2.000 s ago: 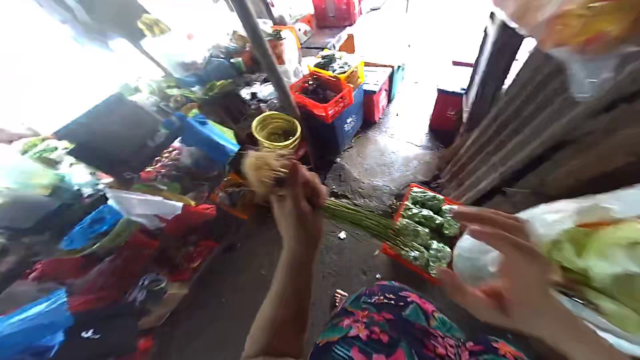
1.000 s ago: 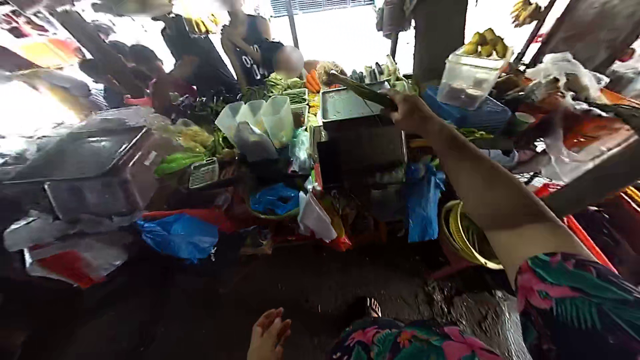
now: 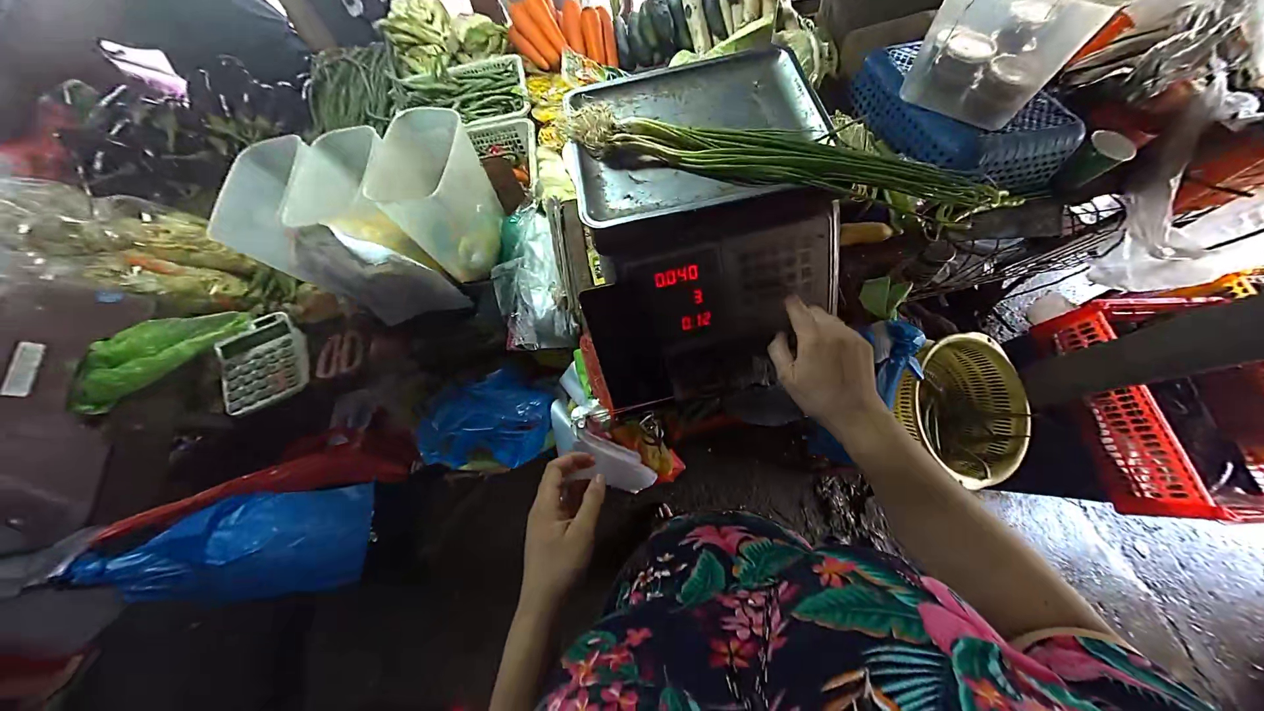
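Observation:
A bunch of spring onions (image 3: 750,158) lies across the metal tray (image 3: 642,202) of a digital scale (image 3: 721,286), roots to the left, green tops hanging past the tray's right edge. Red digits glow on the scale's dark display. My right hand (image 3: 825,360) is at the lower right of the scale's keypad, fingertips at or near the keys, holding nothing. My left hand (image 3: 568,509) hangs below the scale, its fingers apart and empty, beside a white plastic piece (image 3: 612,459) and a blue plastic bag (image 3: 489,420).
Clear plastic bins (image 3: 434,188) and a calculator (image 3: 263,363) are at left. Carrots (image 3: 563,30) and green beans (image 3: 474,91) lie behind. On the right are a blue basket (image 3: 928,128), a yellow basket (image 3: 1022,420) and a red crate (image 3: 1145,454).
The spring onions, in my right hand one second ago, now lie on the scale's tray. My right hand has let go and moved to the keypad. The view has turned from the crates to the stall.

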